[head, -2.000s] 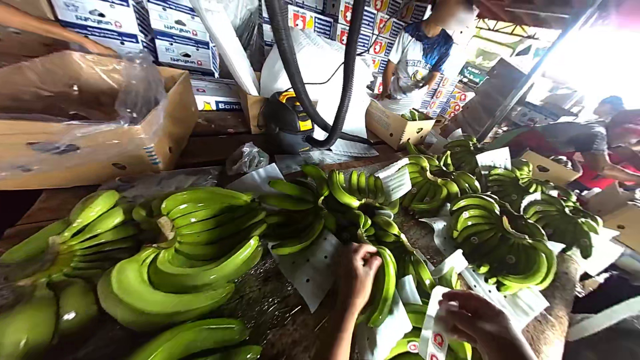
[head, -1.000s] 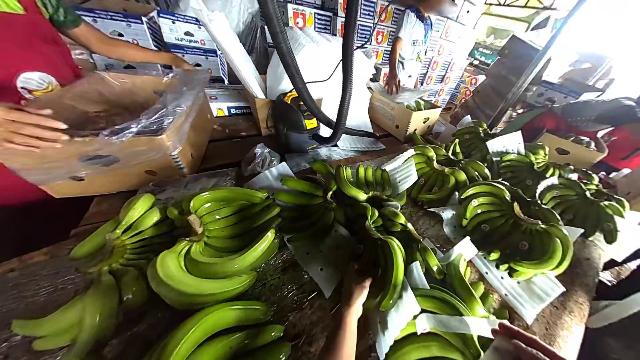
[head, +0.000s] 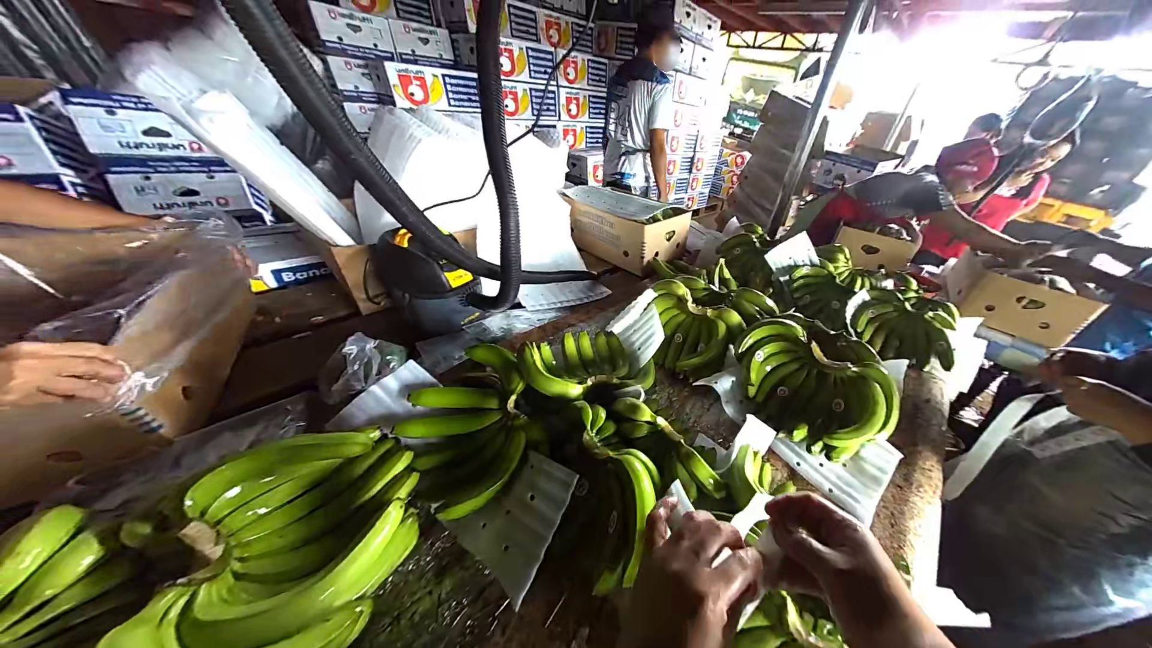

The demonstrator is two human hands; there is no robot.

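Observation:
My left hand [head: 693,567] is closed on a white foam sheet [head: 756,517] at the lower right of the head view. Close beside it, my right hand [head: 823,549] pinches the same white material. Beneath both hands lies a hand of green bananas [head: 778,621], partly covered by them. Just left of my left hand is another green banana cluster [head: 621,504]. A perforated foam sheet [head: 517,522] lies under the bananas left of that. Large green bananas [head: 297,522] fill the lower left. A wide cluster with small stickers [head: 819,382] sits beyond my hands.
At left, a co-worker's hands touch a plastic-lined carton [head: 193,360]. A black and yellow vacuum [head: 423,279] with a ribbed hose stands behind the table. An open carton [head: 625,234] is farther back. Several people stand at the back and right, one near a banana box [head: 1026,301].
My left hand has left the banana cluster and come beside my right hand, onto the white foam. The co-worker's carton at left now shows nearer the view's edge.

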